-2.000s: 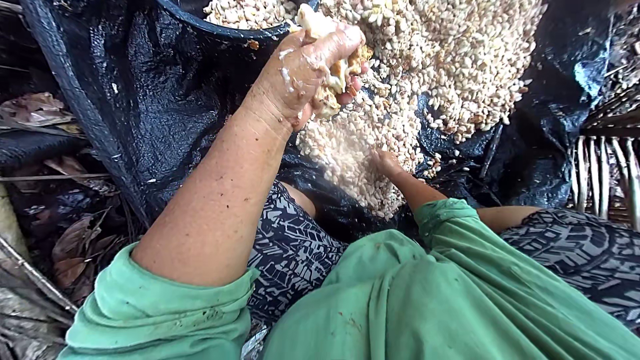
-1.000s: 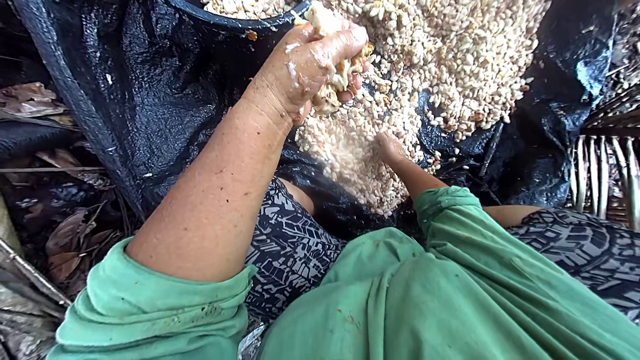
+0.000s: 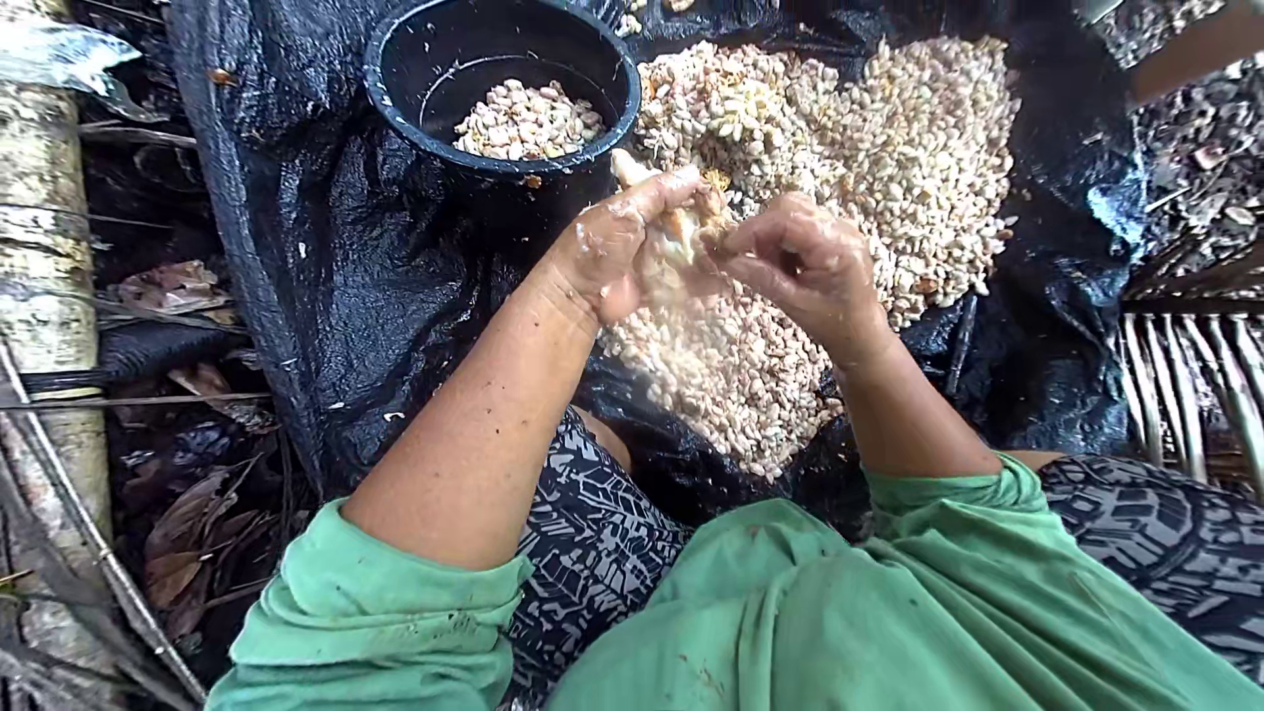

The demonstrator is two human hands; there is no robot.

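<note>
My left hand (image 3: 627,242) is wet and closed around a clump of pale, stringy pulp with orange-brown bits (image 3: 686,222). Close on its right, my right hand (image 3: 800,257) has its fingers curled, the fingertips at the clump's edge; whether they pinch a piece of it is too blurred to tell. Beneath both hands a heap of pale, wet cacao beans (image 3: 731,375) spreads over a black plastic sheet (image 3: 346,296). Just beyond my left hand stands a round black plastic basin (image 3: 380,94) with a small pile of similar beans (image 3: 528,120) inside.
A pale, mottled trunk or pole (image 3: 49,296) lies along the left edge, among dry leaves (image 3: 183,533) and sticks. Palm fronds (image 3: 1200,385) lie beyond the sheet at right. A blurred brown object (image 3: 1200,49) enters at the top right corner.
My right hand has risen from the bean heap to the pulp clump beside my left hand. My left hand keeps the clump. The view has shifted, showing more of the basin.
</note>
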